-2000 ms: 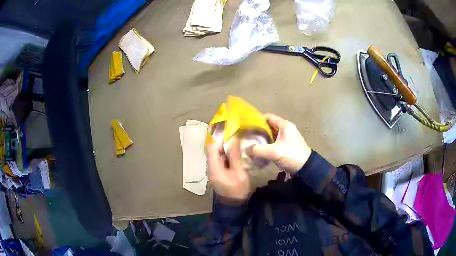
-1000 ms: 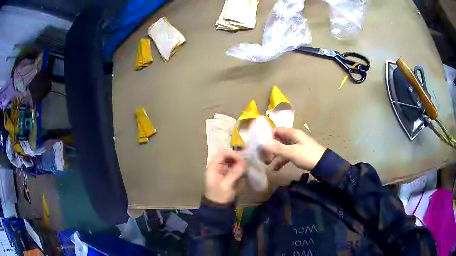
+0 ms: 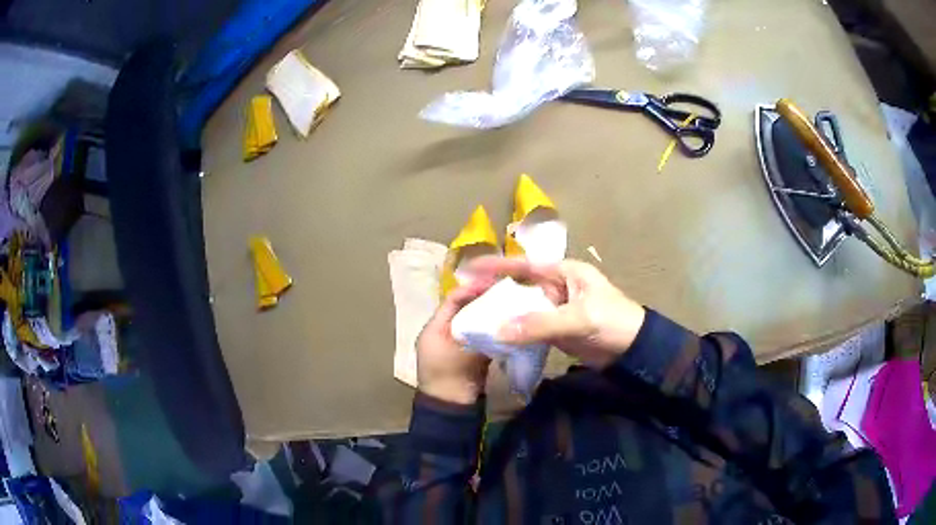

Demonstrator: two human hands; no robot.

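A white cuff piece (image 3: 503, 313), bent into a rounded shape, is held between both hands near the table's front edge. My left hand (image 3: 453, 354) grips its left side; some fingertips are hidden. My right hand (image 3: 585, 313) grips it from the right, thumb on the white face. Two turned cuffs, mustard outside and pale inside, stand just beyond the hands, one on the left (image 3: 476, 241) and one on the right (image 3: 535, 220). Off-white flat pieces (image 3: 412, 297) lie left of my hands.
Black shears (image 3: 657, 107) lie beyond, beside a crumpled clear bag (image 3: 534, 62). A cream stack (image 3: 443, 33) is at the far side. An iron (image 3: 811, 185) stands right. Small mustard pieces (image 3: 269, 273) and a short pale pile (image 3: 302, 90) lie left.
The mustard pieces seen in the hands earlier now stand on the table. The hands hold a white piece, now bent between them rather than hanging loosely. The view has shifted.
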